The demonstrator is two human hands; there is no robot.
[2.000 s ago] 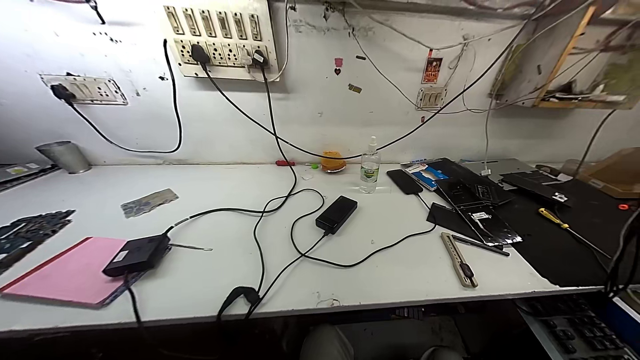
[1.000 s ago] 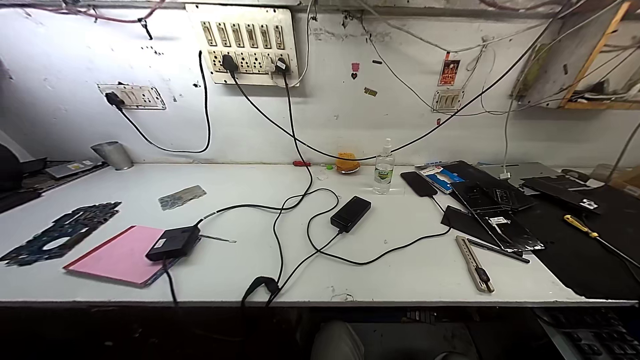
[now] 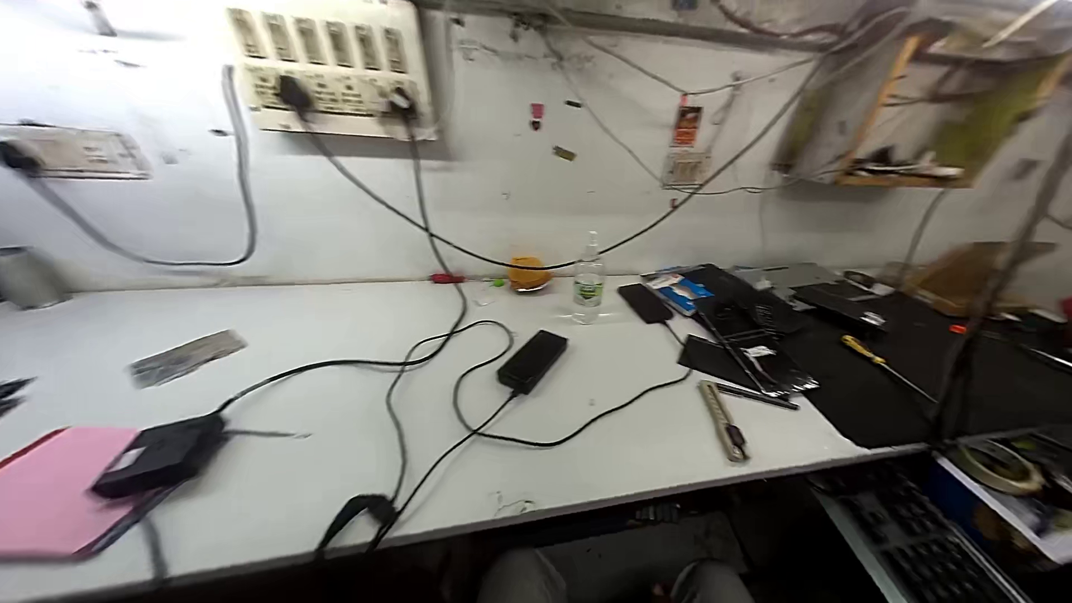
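Observation:
Neither of my hands is clearly in view; my knees show below the table edge. On the white table lies a black power adapter with its cable looping around it. A second black adapter rests partly on a pink folder at the left. A utility knife lies near the front edge, right of the middle. Farther back stands a clear spray bottle, with a black phone-like device to its right.
A yellow-handled screwdriver lies on the black mat. Cables hang from the switchboard across the wall. Below the table at the right are a keyboard and a roll of tape. A wall shelf juts out above.
The view has swung toward the right since one second ago. The things on the table lie as before.

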